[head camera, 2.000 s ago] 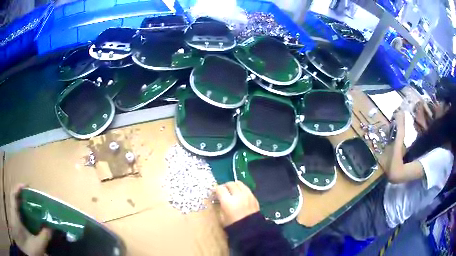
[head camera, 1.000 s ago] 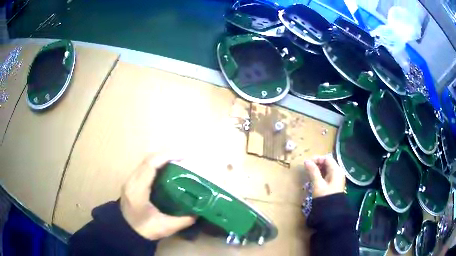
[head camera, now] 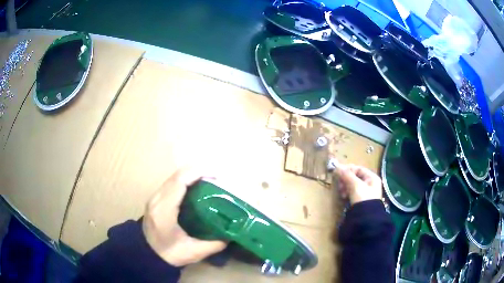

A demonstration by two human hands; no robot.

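My left hand (head camera: 177, 221) holds a glossy green housing (head camera: 248, 224) above the cardboard at bottom centre, thumb on its near side. The housing is tilted, its rounded green outer side up, with silvery fittings at its lower edge. My right hand (head camera: 356, 181) is at the lower right corner of the brown pad (head camera: 304, 152). Its thumb and fingertips are at a small silvery fitting (head camera: 332, 164); whether they grip it is unclear. Another round fitting (head camera: 321, 142) sits on the pad, and small silvery bits (head camera: 284, 138) lie at its left edge.
Many green housings with pale rims (head camera: 409, 171) overlap at the right. One lone housing (head camera: 63, 72) lies at the far left, beside scattered silvery bits (head camera: 14, 63). A green surface (head camera: 182, 27) runs behind the cardboard bench cover (head camera: 182, 116). A clear plastic bag (head camera: 453, 38) is at upper right.
The view has swung left since the oldest frame. The housing has been turned outer side up in my left hand. My right hand has moved from the silvery pile to the pad's corner fitting.
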